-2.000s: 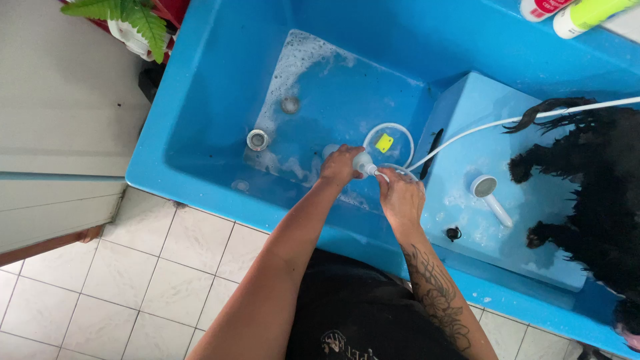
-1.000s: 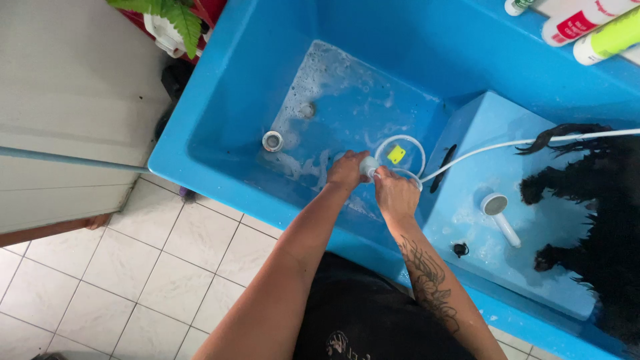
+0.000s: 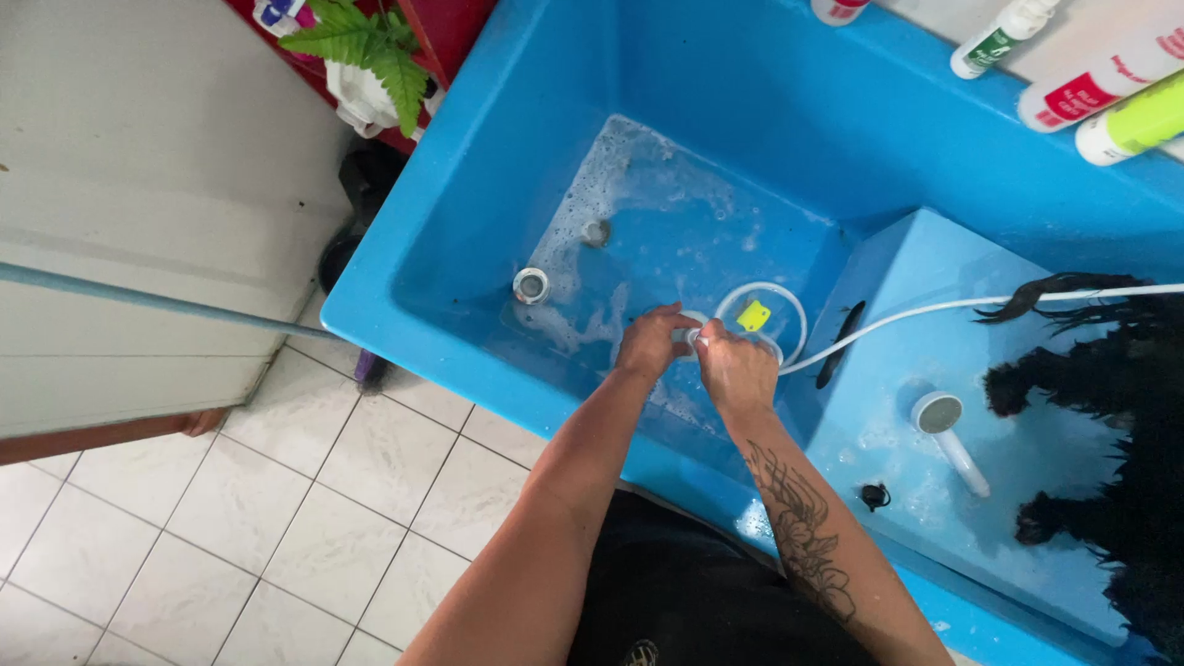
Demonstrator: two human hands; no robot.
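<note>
Over the soapy floor of a blue tub (image 3: 481, 370), both my hands meet at a small whitish translucent object (image 3: 689, 340), perhaps a bottle or its cap. My left hand (image 3: 649, 342) holds it from the left, and my right hand (image 3: 738, 370) has its fingers on its top right. Beside my right hand a white hose (image 3: 888, 319) loops around a yellow tag (image 3: 754, 315). A white shower head (image 3: 938, 413) lies on the light blue raised step, right of my hands. The object's lower part is hidden.
A wet black-furred animal (image 3: 1128, 416) stands on the step (image 3: 925, 268) at the right. A small black item (image 3: 873, 497) lies near the step's front edge. Several bottles (image 3: 1078, 100) line the back rim. A drain fitting (image 3: 531, 286) sits at the tub's left.
Both hands stay together at the whitish object, with small shifts of the fingers. The view has shifted, showing more of the bottles and the plant.
</note>
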